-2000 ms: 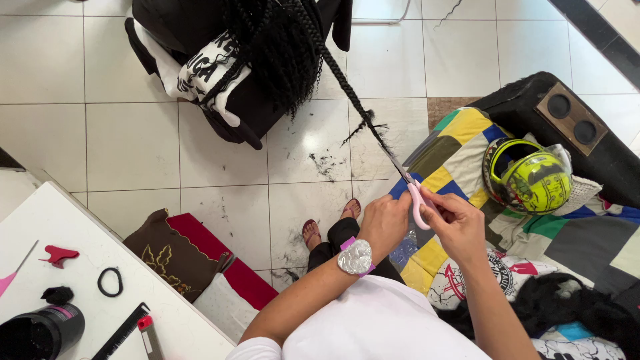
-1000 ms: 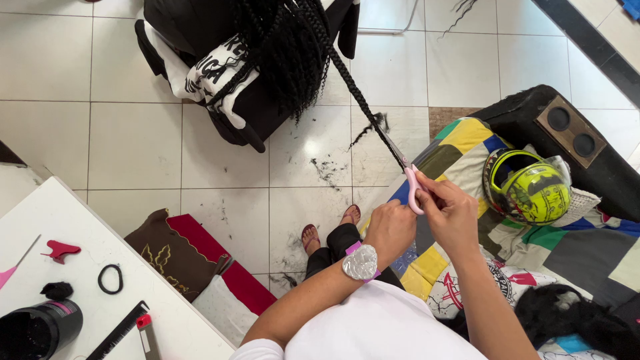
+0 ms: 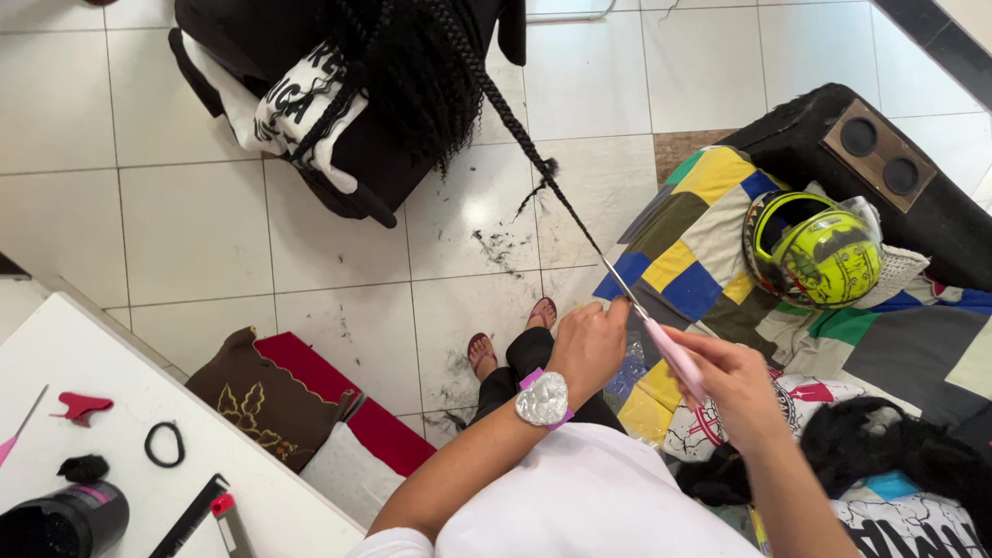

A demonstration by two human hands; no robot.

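A long black braid (image 3: pixel 518 128) runs from the hair of a person seated in a black chair (image 3: pixel 372 182) at the top down toward my hands. Its thin end meets the blades of scissors with pink handles (image 3: pixel 673 353). My right hand (image 3: pixel 725 380) holds these scissors by the handles. My left hand (image 3: pixel 590 345), with a silver heart-shaped wrist piece (image 3: pixel 542 399) on a pink band, is closed beside the blades at the braid's end; what lies within its fingers is hidden. A short tuft sticks out from the braid partway up.
At left a white table (image 3: pixel 256 496) bears a red clip (image 3: pixel 81 408), a black hair tie (image 3: pixel 164 444), a black jar (image 3: pixel 66 519) and a comb (image 3: pixel 190 515). A yellow helmet (image 3: pixel 825 252) rests on the patchwork-covered sofa (image 3: pixel 697 256) at right. Hair clippings lie on the tiled floor (image 3: pixel 341 341).
The scissors have tilted in my right hand, and their blades now show more plainly at the braid's end. My right hand has turned and sits slightly lower.
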